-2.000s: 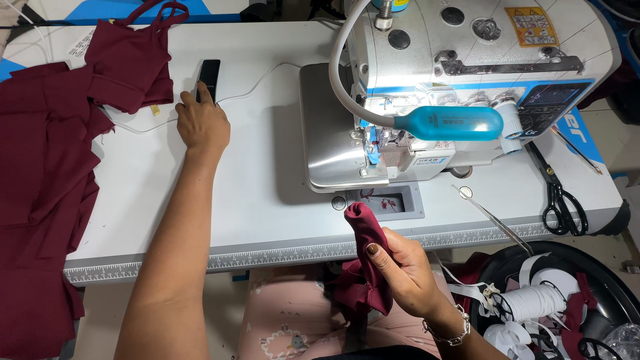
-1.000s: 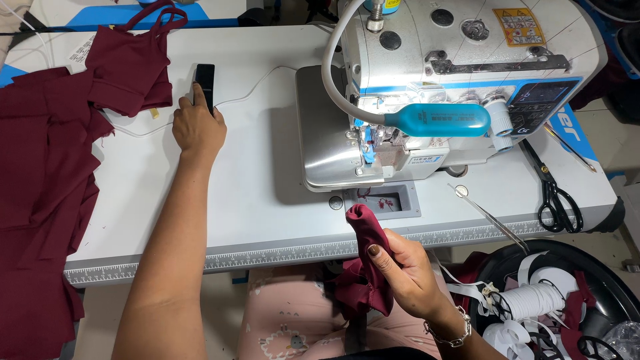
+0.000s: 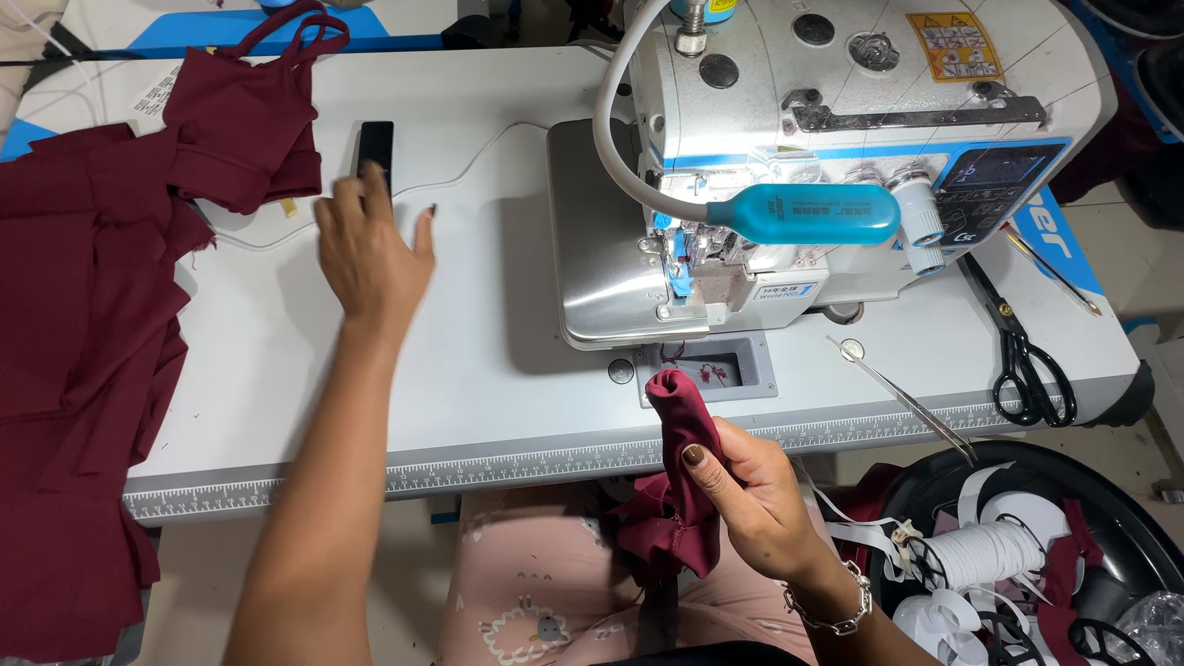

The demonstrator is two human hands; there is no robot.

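My left hand [image 3: 375,245] hovers over the white sewing table, fingers spread and slightly blurred, its fingertips at the lower end of a small black device [image 3: 376,148]. Whether a fingertip touches the device cannot be told. A thin white cable runs past it. My right hand [image 3: 763,495] grips a bunched piece of maroon fabric [image 3: 683,435] in front of the table's edge, thumb on top, the rolled end pointing up. Beyond it stands an overlock sewing machine [image 3: 721,120] with a teal lamp [image 3: 805,214]. More maroon garments [image 3: 83,305] lie at the left, one with straps [image 3: 245,120].
Black scissors [image 3: 1017,351] and metal tweezers [image 3: 911,398] lie right of the machine, the tweezers jutting over the ruler-marked edge [image 3: 555,462]. A black tub [image 3: 1101,499] at the lower right holds a spool of white elastic [image 3: 990,553] and scraps. A recessed tray [image 3: 758,365] sits below the machine.
My left hand has come back from the black device toward me, and its fingers have spread. The right hand still grips the maroon fabric in about the same place.
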